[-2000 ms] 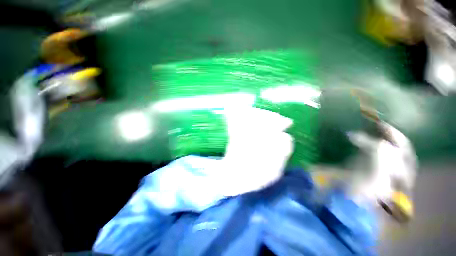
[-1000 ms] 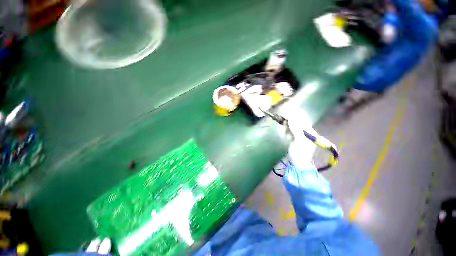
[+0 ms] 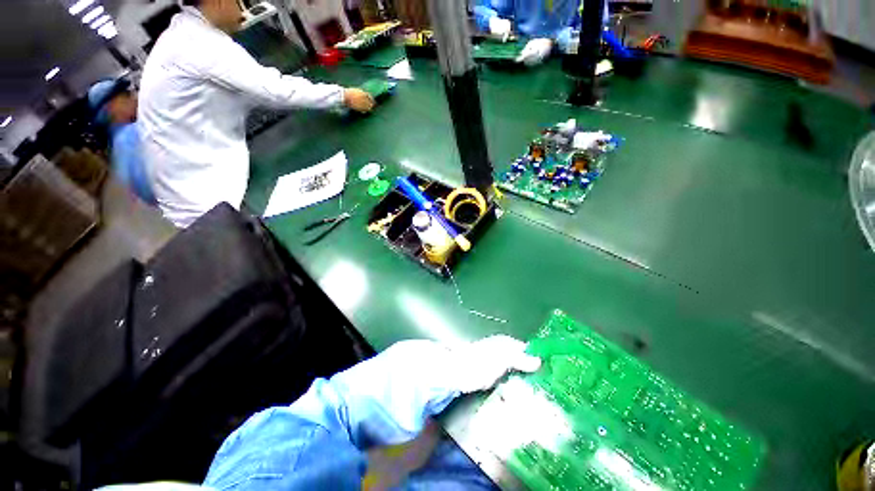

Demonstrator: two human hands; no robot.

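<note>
A large green circuit board (image 3: 614, 408) lies on the green bench at the lower right, its side with many silver dots facing up and a bright glare at its left. My left hand (image 3: 484, 364), in a white glove, rests on the board's upper left corner, thumb on top; its other fingers are not clearly visible. My right hand is not in view.
A black parts box (image 3: 393, 230) holds a yellow roll, a blue tool and a bottle. Left of it lie pliers (image 3: 327, 226) and a printed sheet (image 3: 305, 184). An assembled board (image 3: 559, 170) and a metal post (image 3: 463, 115) stand behind. A black chair (image 3: 182, 336) is left; people are beyond.
The view has swung left. My right hand, earlier reaching with the iron near the right box, has left the picture. My left hand now shows at the board's corner.
</note>
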